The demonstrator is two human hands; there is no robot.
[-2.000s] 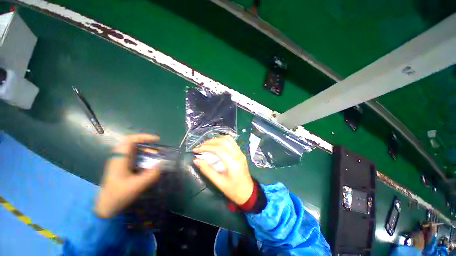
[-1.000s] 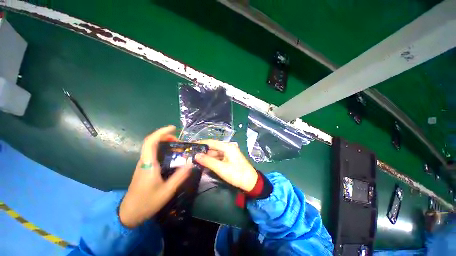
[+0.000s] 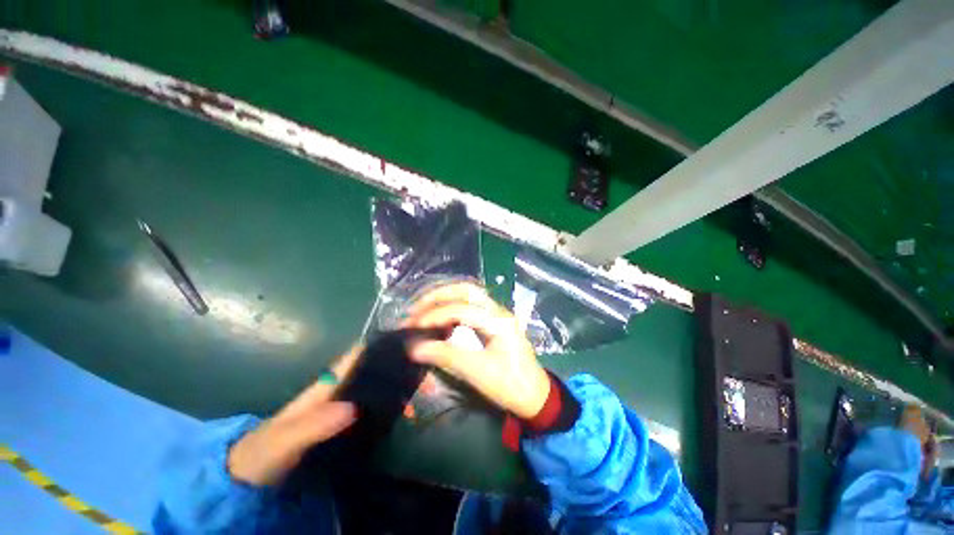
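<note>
A dark phone [image 3: 385,374] is held between my hands, tilted and blurred, with its plain black side showing. My left hand [image 3: 298,423] grips its lower left side; a green band is on one finger. My right hand [image 3: 483,350] is at its upper end, fingertips against it; a small white piece shows by the fingers. A red and black band is on my right wrist. Behind my hands, a clear plastic bag with dark contents [image 3: 429,246] lies on the bench, its lower part hidden by my right hand.
Thin tweezers [image 3: 174,268] lie at left, a white box [image 3: 26,146] far left. A second clear bag [image 3: 575,303] lies by the white post [image 3: 774,131]. A long black tray [image 3: 745,449] holds phones at right. Phones lie on the green conveyor. Another person's sleeve [image 3: 873,475] is far right.
The phone has turned from its open side with bright parts to its dark side. My left hand has moved lower. Another person's arm has come further in at far right.
</note>
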